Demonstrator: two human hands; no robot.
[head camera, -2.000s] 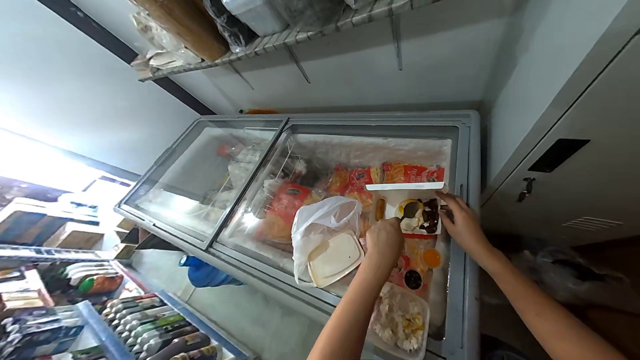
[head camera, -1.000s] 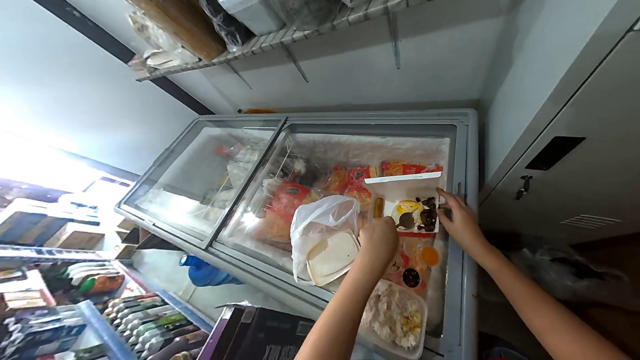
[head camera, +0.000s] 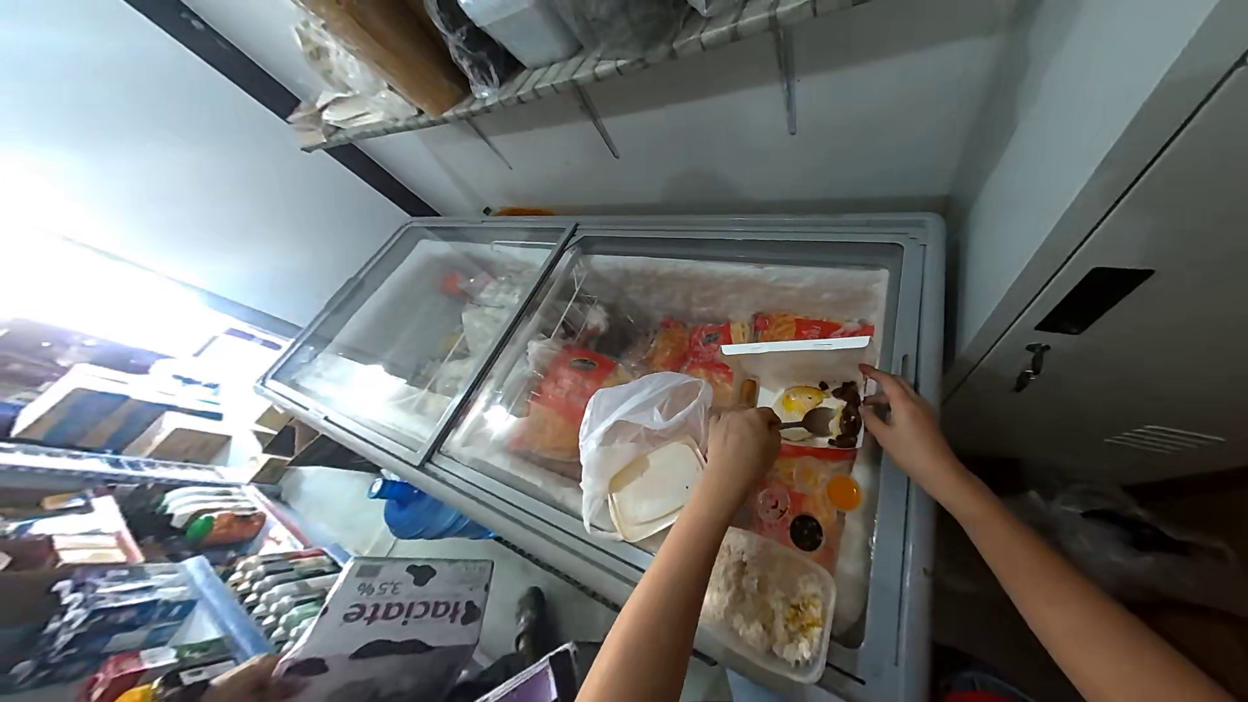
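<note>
My left hand (head camera: 744, 444) grips a spoon or fork (head camera: 811, 421), its head in the food in a white takeaway box (head camera: 795, 369). My right hand (head camera: 895, 414) holds the box's right edge, with thumb and fingers at its wall. In the box lie a yellow egg-like piece (head camera: 801, 399) and dark brown pieces (head camera: 846, 414). Below stands a clear plastic container of rice (head camera: 770, 604). Two small round cups, one orange (head camera: 843, 492) and one dark (head camera: 806, 531), are beneath the box. Left of my left hand are a white plastic bag (head camera: 639, 419) and a pale lid (head camera: 655, 487).
All this rests on a chest freezer's glass top (head camera: 731, 273), with red packages (head camera: 575, 385) inside. A loaded shelf (head camera: 585, 68) hangs above, a grey locker (head camera: 1121, 322) stands right. At lower left another person's hand (head camera: 244, 678) holds a cow-patterned carton (head camera: 400, 624).
The carton with the other person's hand has come into view at the lower left. The utensil's head now shows over the dark pieces. My right hand stays at the box's edge.
</note>
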